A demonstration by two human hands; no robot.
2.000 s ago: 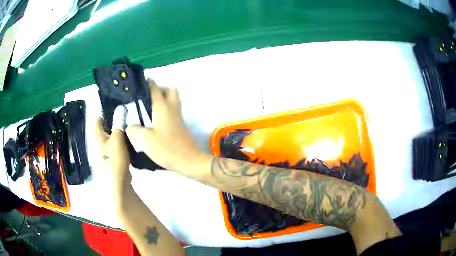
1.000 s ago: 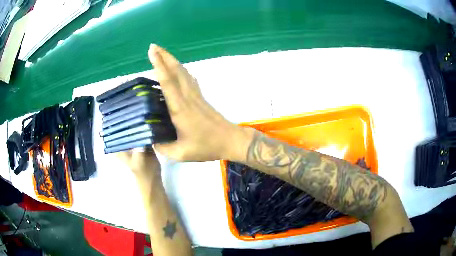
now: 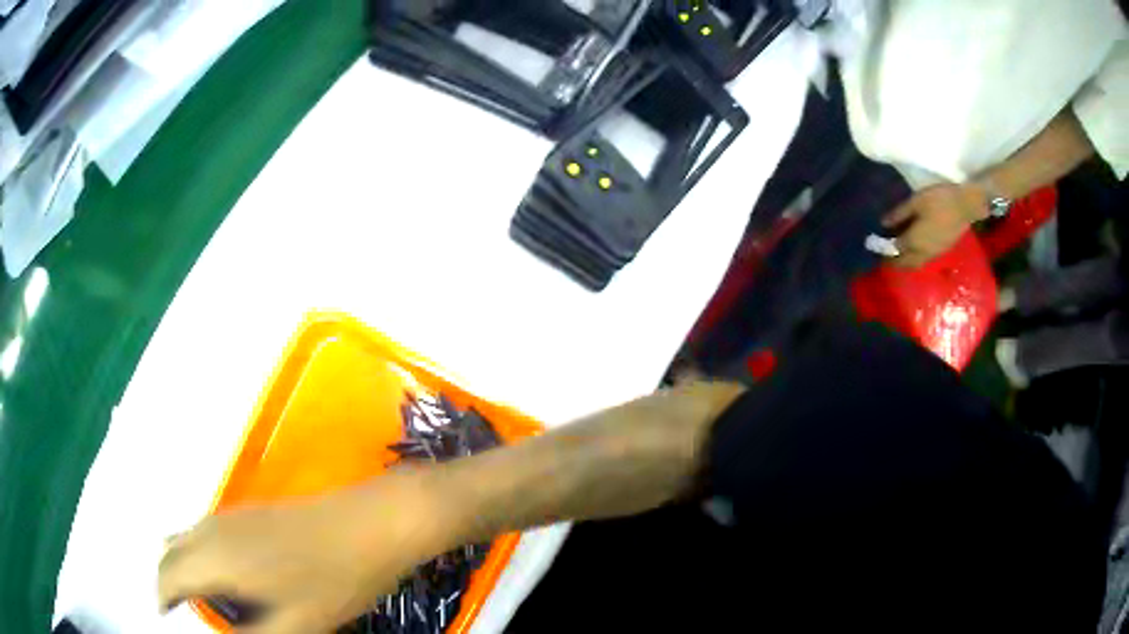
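Note:
My right hand (image 3: 291,564), bare and blurred, reaches across the orange tray (image 3: 324,327) at the lower left. Its fingers curl down at the tray's left rim. Something dark shows beneath them, and whether they grip it I cannot tell. Small black strips (image 3: 433,427) lie in the tray, partly hidden by the hand and forearm. A stack of black frame-shaped housings (image 3: 582,204) with yellow dots stands at the upper middle, windows lined up. My left hand is out of the picture.
More black housings (image 3: 464,62) lie at the top edge of the white table. The green strip (image 3: 136,279) curves along the left, with white-grey sheets (image 3: 93,105) beyond. Another person's hand (image 3: 935,223) is at the upper right, above a red stool (image 3: 947,297).
The view has swung right. The several housings held between both hands are no longer visible there. My right hand has moved over the tray, and my left hand has left the picture.

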